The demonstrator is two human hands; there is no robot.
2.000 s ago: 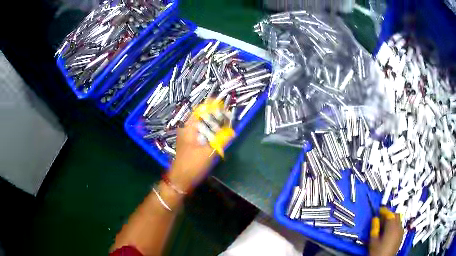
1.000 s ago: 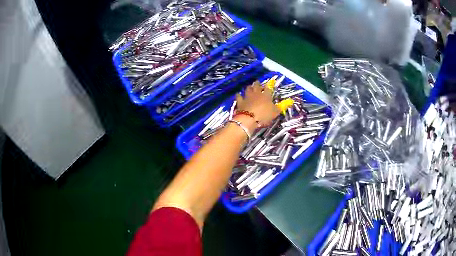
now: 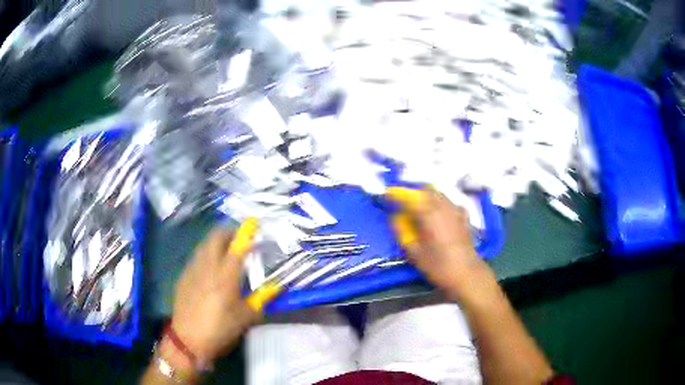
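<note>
The near blue tray lies before my lap, with silver metal tubes along its left and front parts. My left hand, in yellow finger cots, is at the tray's left edge beside the tubes. Its thumb and finger are apart, and I see nothing in it. My right hand, also in yellow finger cots, is over the right part of the tray. Its fingers are bent and blurred, and whether it holds something cannot be told.
A big heap of white cylinders lies behind the tray. A clear plastic bag of tubes is at the back left. A blue tray of silver pieces stands at left, and an empty blue tray at right.
The view has swung right. My left hand has left the left parts tray and come to the near tray's left edge. My right hand, out of view one second ago, shows again over the near tray.
</note>
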